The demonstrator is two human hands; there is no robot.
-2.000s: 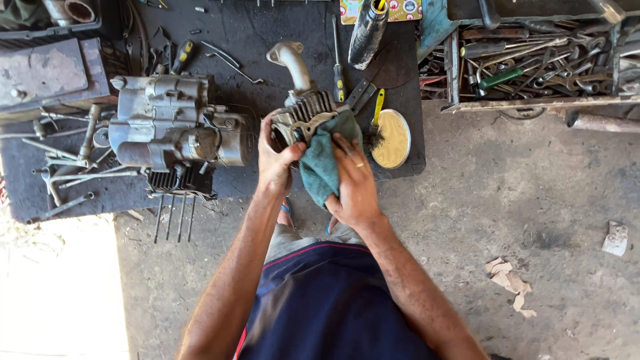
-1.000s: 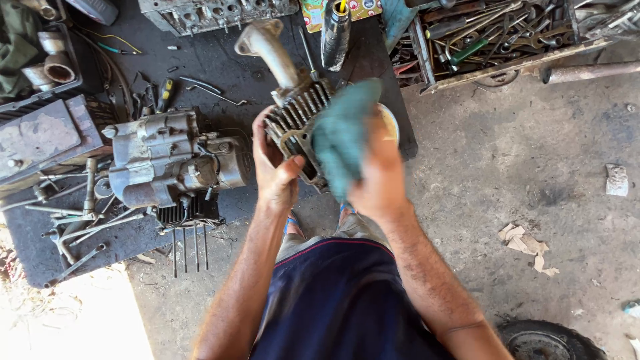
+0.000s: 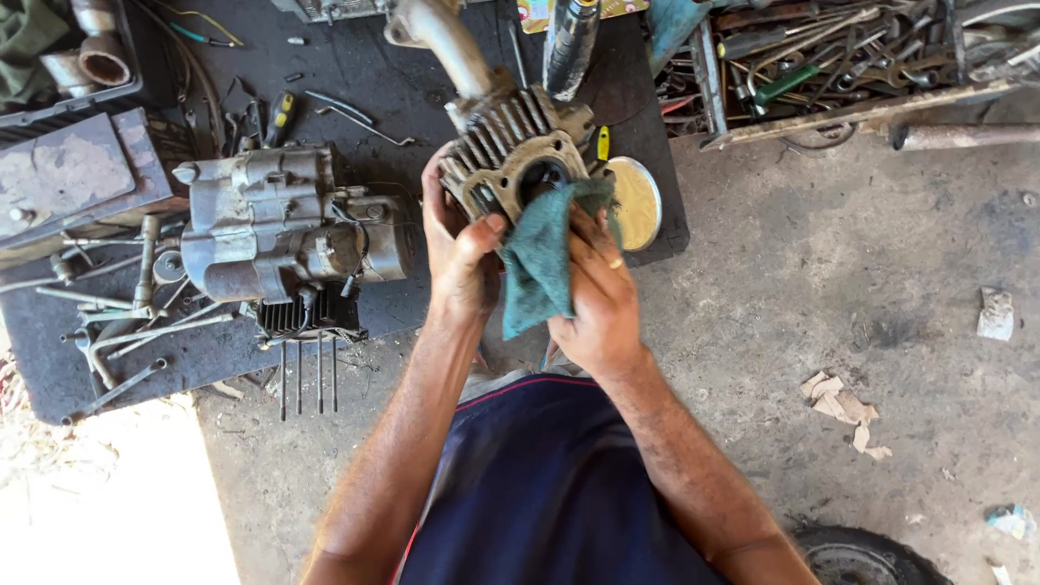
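My left hand (image 3: 465,240) grips the side of a finned engine cylinder head (image 3: 520,134), thumb on its lower edge. A curved metal intake pipe (image 3: 447,41) is attached to the head and points up and left. In my right hand (image 3: 597,284) is a teal cloth (image 3: 540,260), pressed against the head's face beside its round opening and covering part of it. A round container of tan paste (image 3: 638,205) sits just right of the cloth. To the left, an engine block (image 3: 284,223) lies on the dark bench, with several studs (image 3: 318,374) sticking out past the edge.
Loose wrenches and sockets (image 3: 122,325) lie at the bench's left. A yellow-black screwdriver (image 3: 281,114) is behind the engine block. A dark bottle (image 3: 571,49) stands at the back. At upper right is a metal tray of tools (image 3: 812,114); a tire (image 3: 869,561) rests on the floor.
The cloth and my right hand have moved down from the head's right side to its lower face since a second ago. My left hand keeps its hold on the head.
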